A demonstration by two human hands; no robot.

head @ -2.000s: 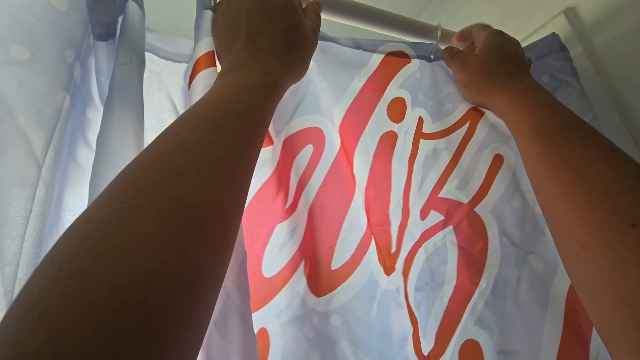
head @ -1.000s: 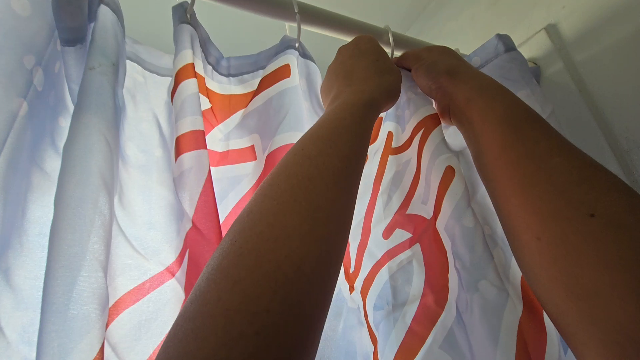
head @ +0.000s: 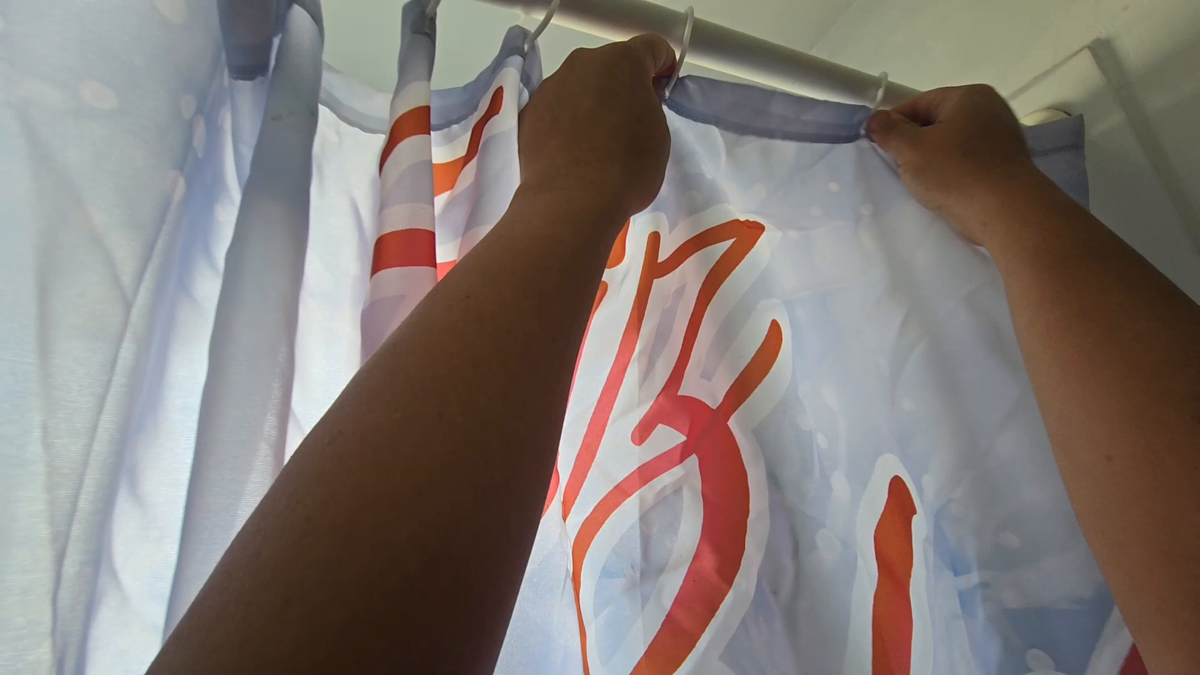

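Note:
A pale blue fabric shower curtain [head: 825, 309] with large red and orange lettering hangs by white rings from a white rod [head: 750, 47]. My left hand [head: 600, 127] grips the curtain's top hem right beside one ring [head: 685, 47]. Farther right, my right hand [head: 952, 150] pinches the hem just under another ring [head: 881, 89]. Between the hands the hem is stretched nearly straight. Left of my left hand the curtain hangs in folds from more rings. My fingertips are partly hidden behind the hands.
At the left hangs more pale, spotted fabric [head: 84, 281] with a bunched, greyish fold [head: 253, 281] beside it. A light wall [head: 1144, 122] with a raised edge stands at the right, behind the rod's end.
From close together one second ago, my hands have moved apart, and the hem between them is now spread. The folds at the left have bunched closer since then.

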